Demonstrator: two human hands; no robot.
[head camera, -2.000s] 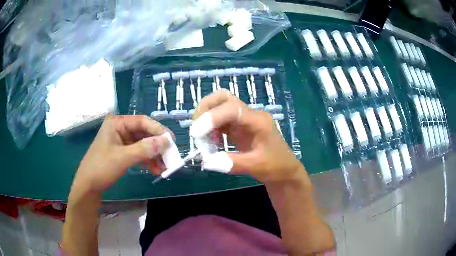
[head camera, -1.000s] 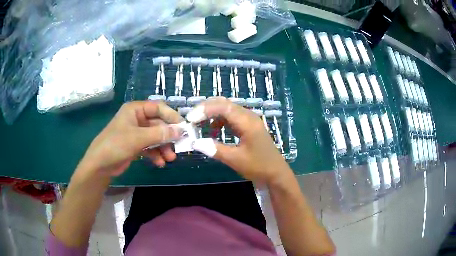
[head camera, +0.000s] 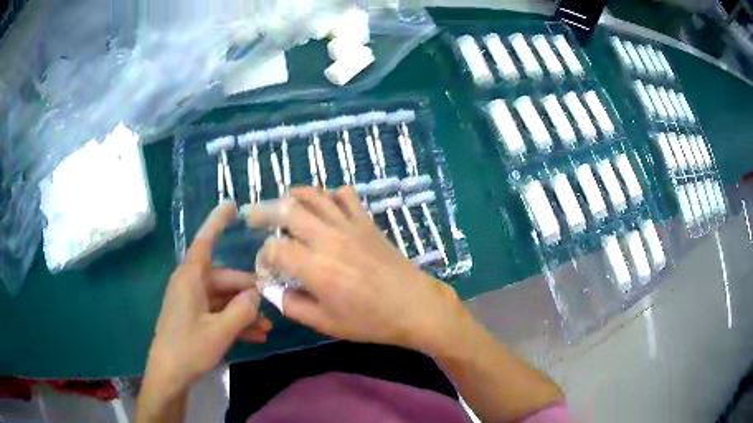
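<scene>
My left hand (head camera: 216, 289) and my right hand (head camera: 338, 268) meet over the lower left of the clear parts tray (head camera: 177, 194). My left index finger points up, apart from the thumb. My right hand is curled, with a white finger cot (head camera: 274, 296) on the thumb. Something shiny and pale shows between the fingertips, but it is blurred and I cannot tell which hand holds it. Shafted parts (head camera: 315, 161) with pale ends stand in rows in the tray, partly hidden by my right hand. A stack of white pieces (head camera: 97, 198) is left of my left hand.
A clear tray of white cylinders (head camera: 505, 125) lies to the right, overhanging the table edge. A second filled tray (head camera: 684, 153) lies beyond it. A large poly bag (head camera: 190, 49) spreads behind, with white blocks (head camera: 349, 64) and a flat white slip (head camera: 256, 73).
The white piece and rod seen between my hands earlier no longer show clearly. My right hand has turned palm-down over the fingertips, and my left index finger has lifted away.
</scene>
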